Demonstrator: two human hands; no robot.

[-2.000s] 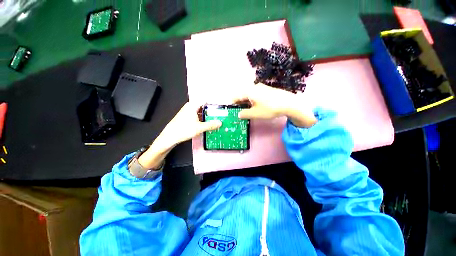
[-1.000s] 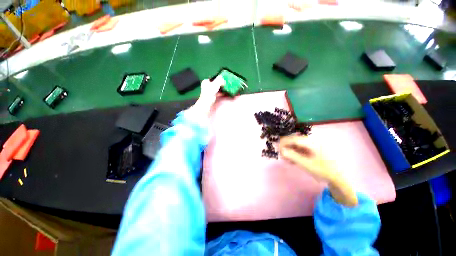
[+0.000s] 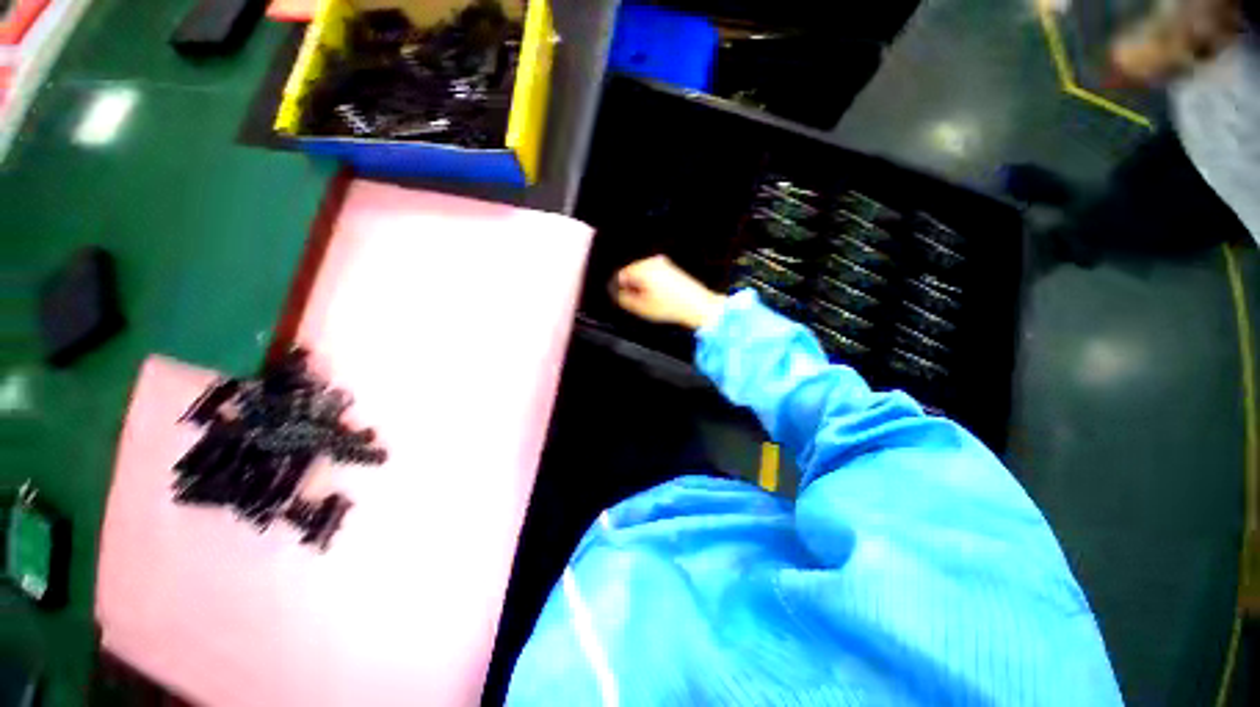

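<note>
My right hand (image 3: 666, 292) is over the near left part of the large black board tray (image 3: 1016, 325). Its fingers look curled, but it is small and blurred, and I cannot tell whether it holds anything. The tray holds rows of upright circuit boards (image 3: 846, 283) to the right of my hand. My left hand is out of the picture. A loose heap of black toothed strips (image 3: 263, 449) lies on the pink mat (image 3: 442, 414) at left.
A blue box with a yellow rim (image 3: 415, 162), full of black strips, stands beyond the mat. A blue bin (image 3: 663, 49) is beside it. The green belt (image 3: 166, 180) carries a black housing (image 3: 80, 304) and a green-faced unit (image 3: 31, 546). Another person's hand (image 3: 1175, 39) shows at top right.
The view has swung right to the tray. My left hand, earlier holding a green-faced unit at the belt, has left the picture. My right hand has moved from beside the strips to the tray.
</note>
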